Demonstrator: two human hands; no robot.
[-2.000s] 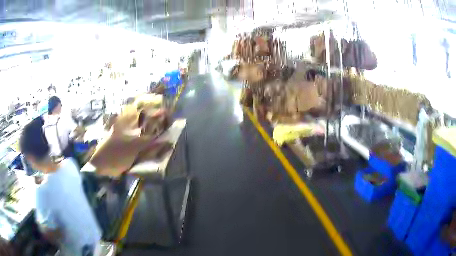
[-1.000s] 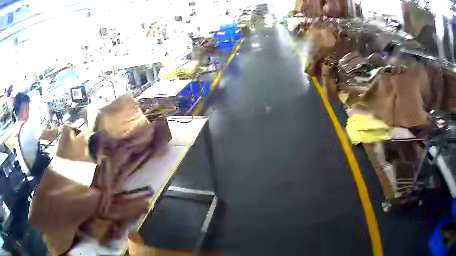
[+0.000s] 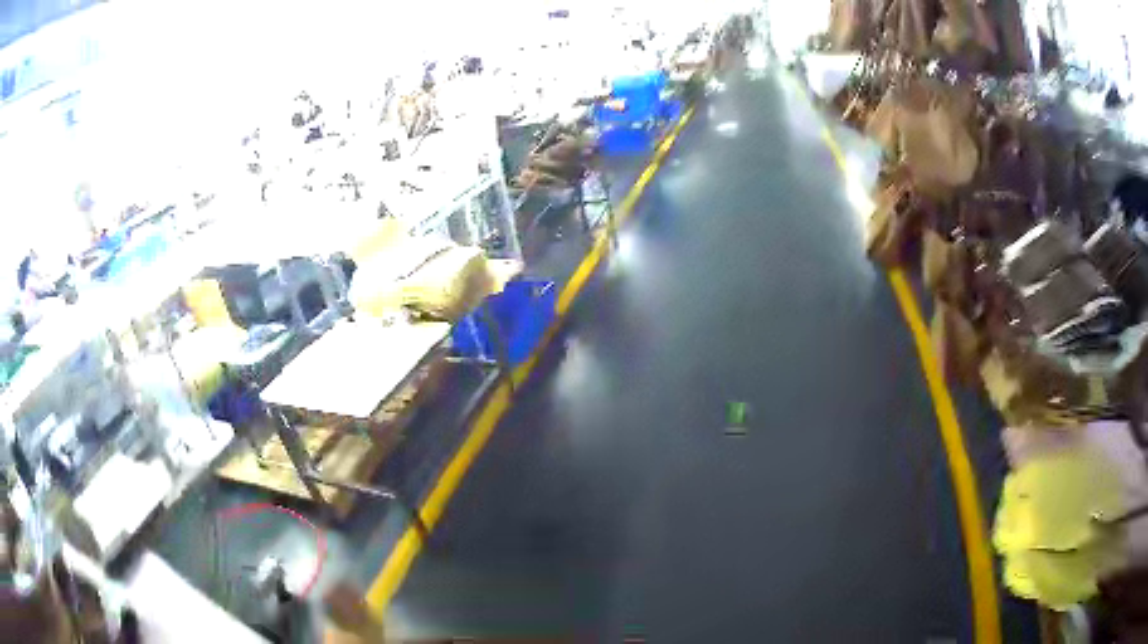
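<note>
No hand shows clearly. A small blurred tan shape (image 3: 350,614) at the bottom edge, left of centre, may be part of my left hand; I cannot tell what it holds. My right hand is out of the picture. A flat white board (image 3: 355,365) lies on a metal-framed stand at the left, with brown pieces on a lower level. Yellow panels (image 3: 434,279) lie behind it beside a blue crate (image 3: 510,320). Another yellow stack (image 3: 1051,522) is at the right edge. Brown material (image 3: 35,616) is cut off at the bottom left.
A dark grey aisle (image 3: 705,377) runs ahead between yellow lines, with a small green mark on it. Brown bag pieces (image 3: 932,138) hang and pile along the right. White sewing tables (image 3: 126,491) line the left. More blue crates (image 3: 633,111) stand farther up the left.
The view has moved forward along the aisle. The table with brown panels has passed out at the lower left. The white board and both yellow stacks are nearer. The people at left are out of view.
</note>
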